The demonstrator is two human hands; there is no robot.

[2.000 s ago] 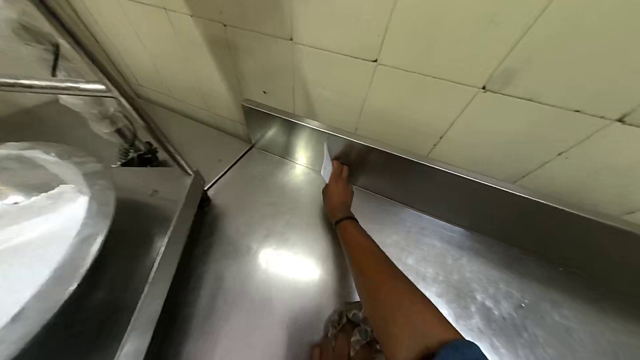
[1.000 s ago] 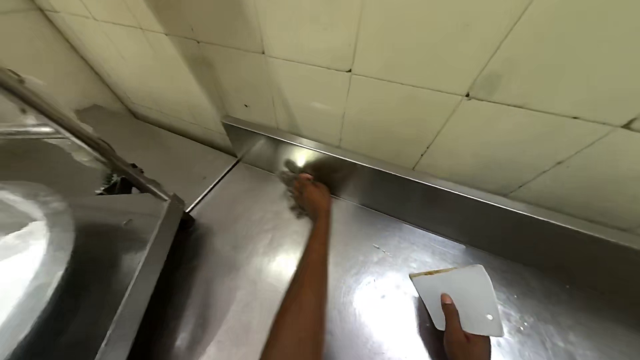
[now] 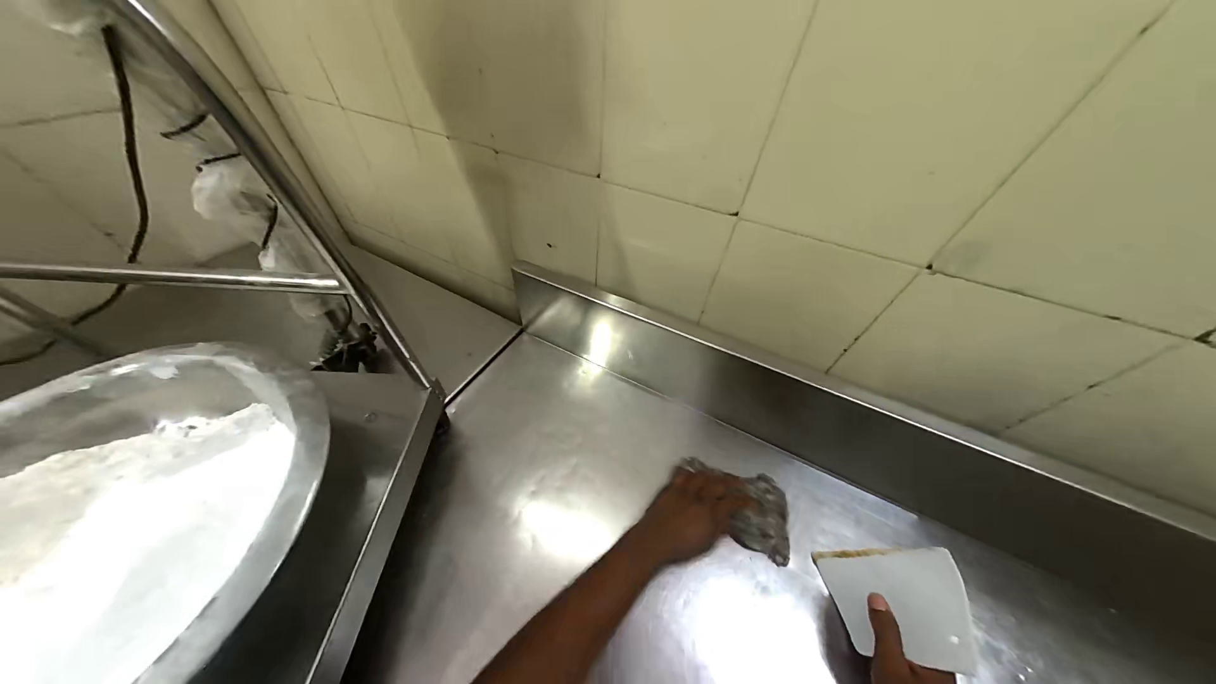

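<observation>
My left hand (image 3: 692,513) presses a crumpled grey patterned cloth (image 3: 763,521) against the stainless steel worktop (image 3: 532,456), near the middle of the view. At the lower right, my right hand (image 3: 898,655) grips a white plastic dough scraper (image 3: 898,603), with the thumb lying across its face. The scraper has a brownish stain along its top edge and a small hole near one corner. Its blade is held just above or on the worktop; which of the two cannot be told.
A raised steel backsplash (image 3: 807,408) runs along the tiled wall (image 3: 855,171). To the left, a large metal bowl (image 3: 309,446) holds white flour (image 3: 190,513) beside the steel edge of a neighbouring unit. Metal tubing (image 3: 190,276) and plastic-wrapped parts with a dark cable stand behind it.
My left hand has moved with the cloth from beside the backsplash to the right and nearer me. Two seconds ago the scraper was at the backsplash; it is now at the lower right.
</observation>
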